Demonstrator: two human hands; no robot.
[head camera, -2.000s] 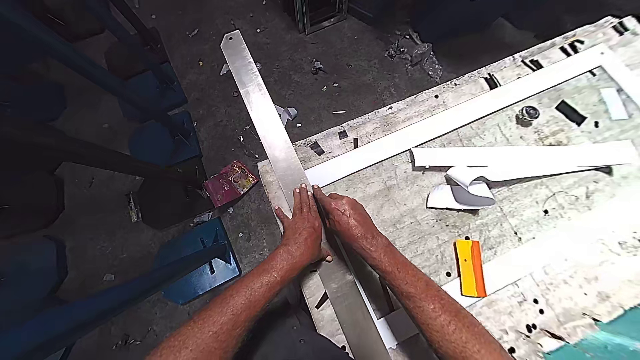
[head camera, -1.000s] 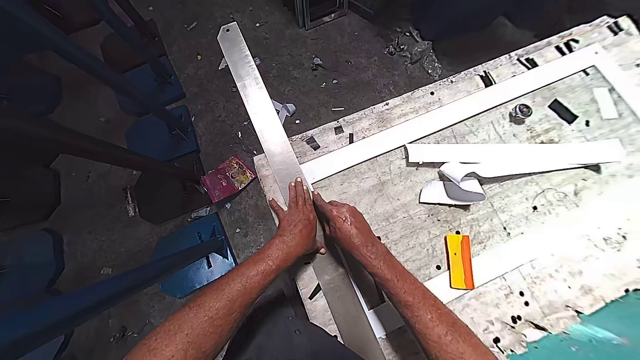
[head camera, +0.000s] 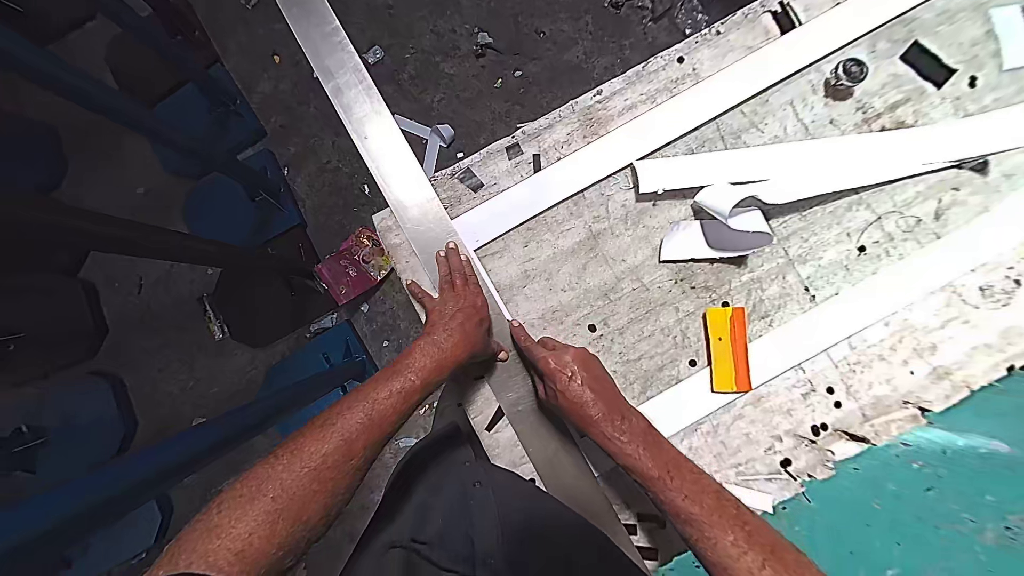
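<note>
A long metal straightedge (head camera: 376, 144) runs diagonally across the near left end of a white frame (head camera: 592, 152) on a worn worktable. My left hand (head camera: 460, 320) presses flat on the straightedge with its fingers extended. Just right of it, my right hand (head camera: 572, 376) is curled at the straightedge's right edge, index finger pointing along it; whether it grips a small tool is hidden. A thin white edge shows between the straightedge and the table, ahead of the right fingertip. A yellow and orange squeegee-like block (head camera: 726, 350) lies on the frame's near side.
Curled white strips (head camera: 800, 172) lie inside the frame. Beyond them are a small round jar (head camera: 848, 74) and a black piece (head camera: 928, 64). A teal surface (head camera: 912, 496) is at lower right. Blue metal stands (head camera: 240, 196) and a magenta box (head camera: 354, 266) are at left, below table height.
My right hand has moved down along the straightedge, toward my body, away from my left fingertips. My left hand stays pressed on the straightedge.
</note>
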